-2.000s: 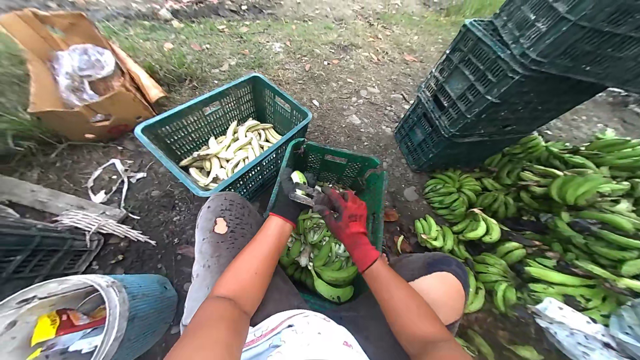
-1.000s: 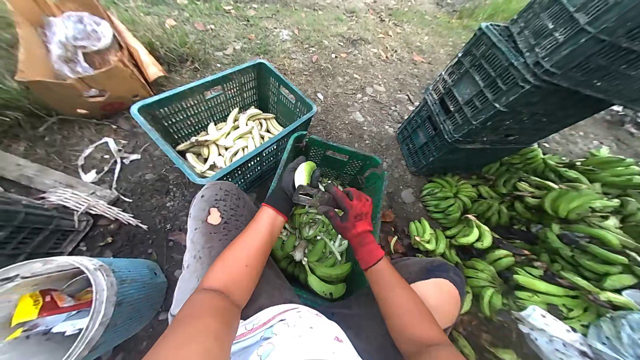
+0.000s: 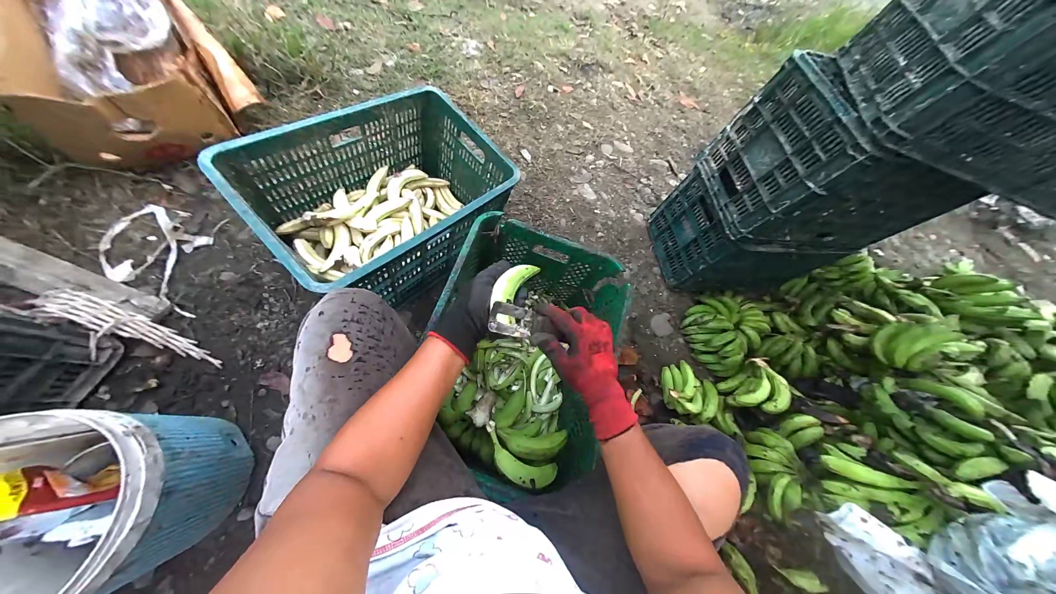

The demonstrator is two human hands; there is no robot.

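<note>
My left hand [image 3: 472,309], in a dark glove, grips a partly peeled green banana or plantain [image 3: 513,285]. Against the fruit lies a metal-bladed peeler [image 3: 509,319], which my right hand [image 3: 582,355] holds in a red and black glove. Both hands are over a green plastic crate [image 3: 612,309] between my legs. Whole green fruit [image 3: 528,445] and strips of peel [image 3: 540,384] lie in that crate. Beyond it on the left, a larger green crate [image 3: 239,216] holds a heap of peeled pale fruit [image 3: 388,214].
Stacked dark green crates [image 3: 792,157] stand at the upper right, above a pile of green bunches [image 3: 924,346]. A blue bucket [image 3: 194,478] is at the lower left, near a wooden board [image 3: 74,272]. A cardboard box [image 3: 157,115] with clear plastic stands at the upper left.
My hands stay over the nearer crate, the left still around a fruit. More pale surface shows on this fruit than one second ago.
</note>
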